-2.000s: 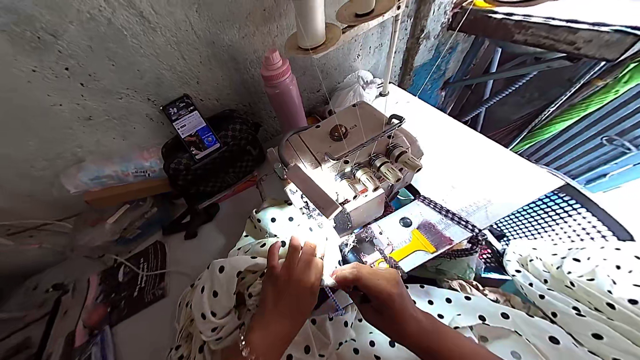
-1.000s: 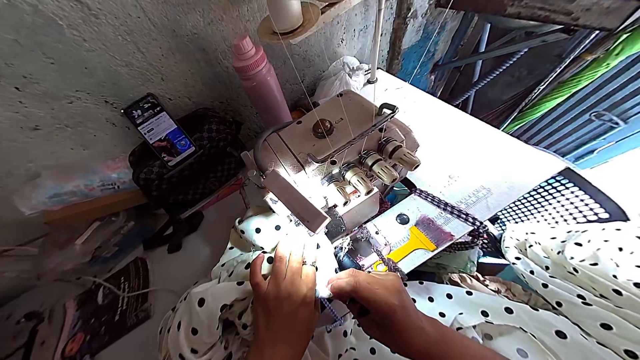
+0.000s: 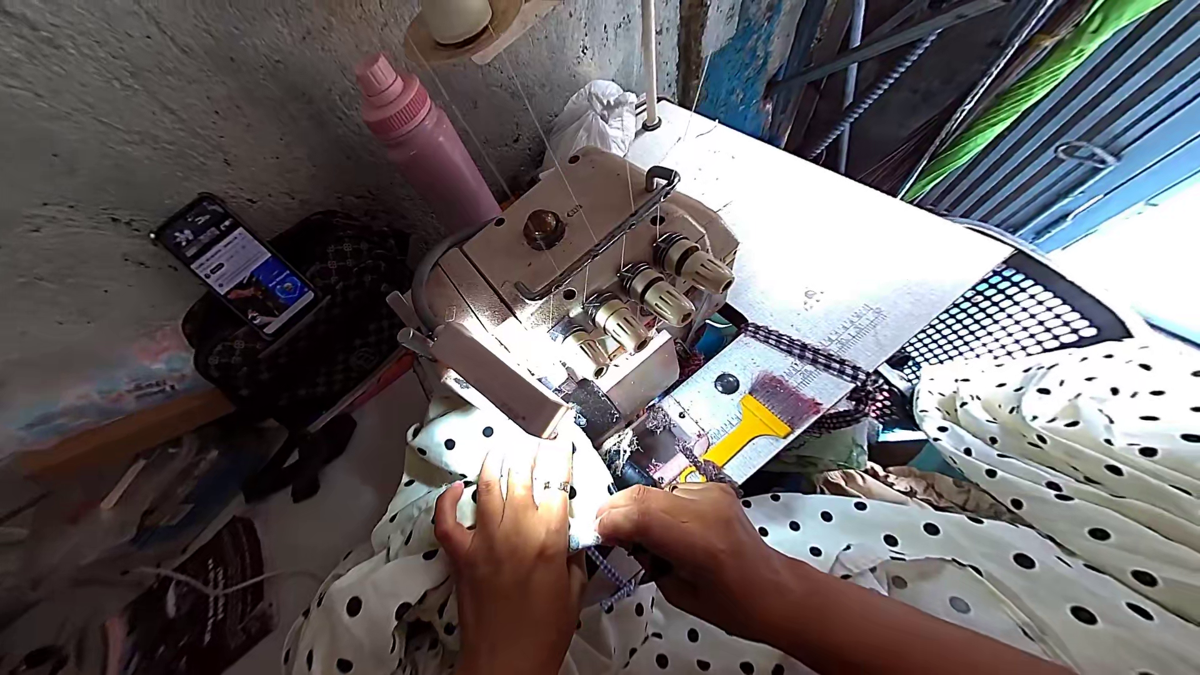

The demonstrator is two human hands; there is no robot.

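Note:
A beige overlock sewing machine with several tension dials stands in the middle, its lamp shining on the needle area. White fabric with black dots runs under the machine's front and spreads over the lower part of the view. My left hand lies flat on this fabric just in front of the presser area, a ring on one finger. Beside it my right hand pinches the fabric's edge between thumb and fingers. A yellow-handled brush lies on the machine table near my right hand.
Behind the machine stands a pink bottle. A smartphone leans on a dark bag at the left. The white tabletop extends right, by a black perforated basket and more dotted fabric. Thread cones are at the top.
Both hands stay on the fabric near the needle area, with no plain change of hold. The view has shifted somewhat.

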